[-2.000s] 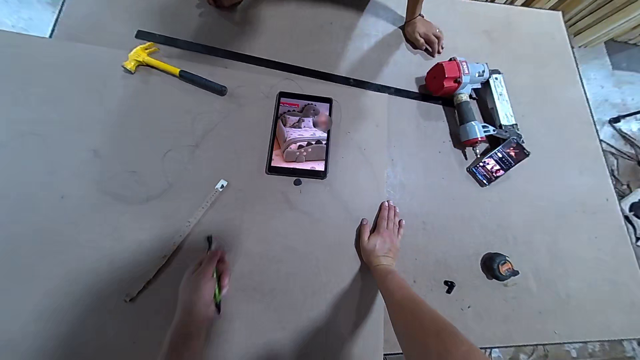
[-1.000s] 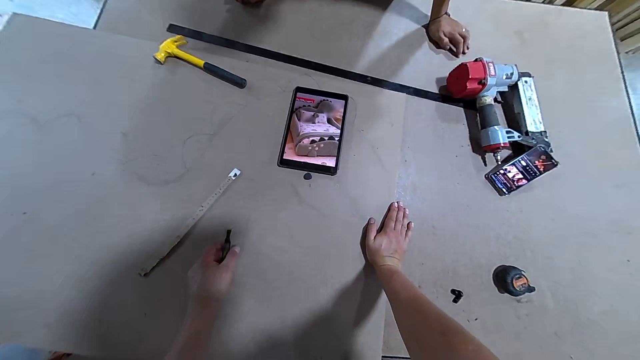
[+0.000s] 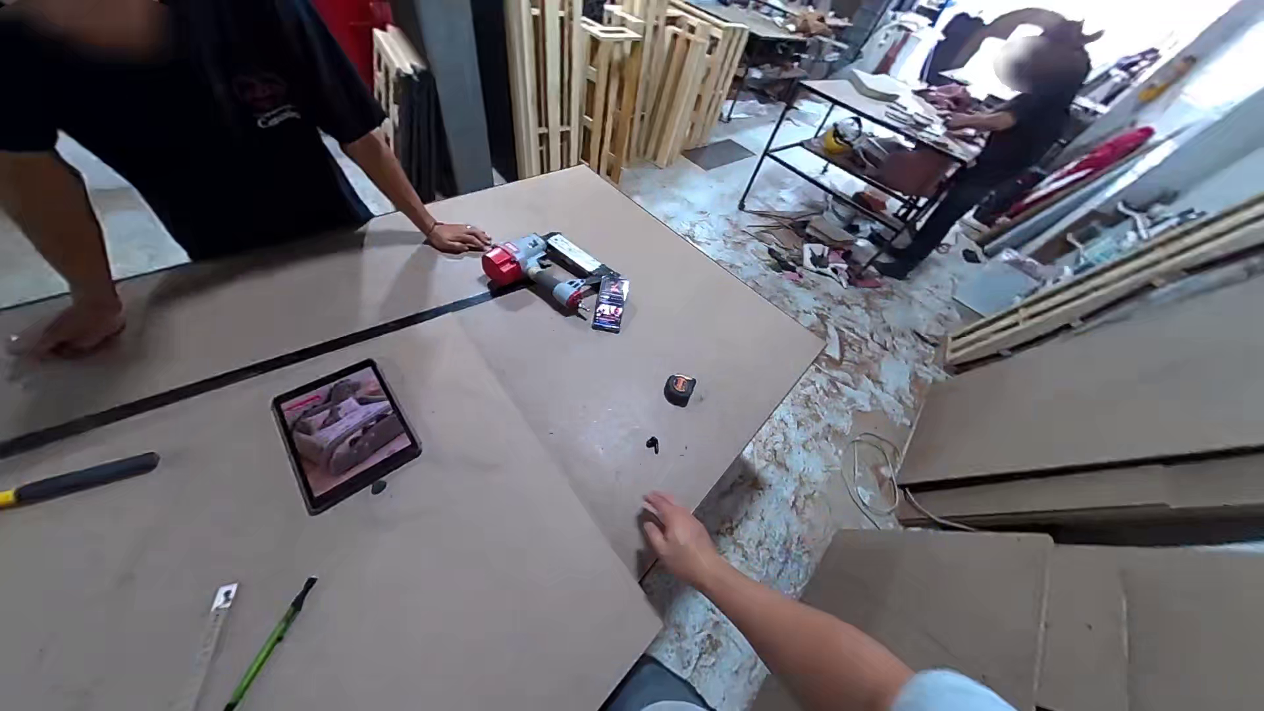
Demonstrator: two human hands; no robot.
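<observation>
My right hand rests at the near edge of the brown board, fingers apart, holding nothing. A small black part lies just beyond its fingertips, with a round black tape measure farther out. My left hand is out of the picture. A green marking pencil or pen with a black end lies on the board at lower left, beside a white folding or strip rule. Above them are a tablet showing a picture and a small dark round piece. The hammer's black handle enters at the left.
A co-worker leans both hands on the far side, near a long black strip. A red and grey nail gun lies by a phone. Boards stand at right above a littered floor. Another person works at a far bench.
The view has swung widely to the right. The green pen, in my left hand before, now lies on the board. My right hand has moved from the middle of the board to its near edge.
</observation>
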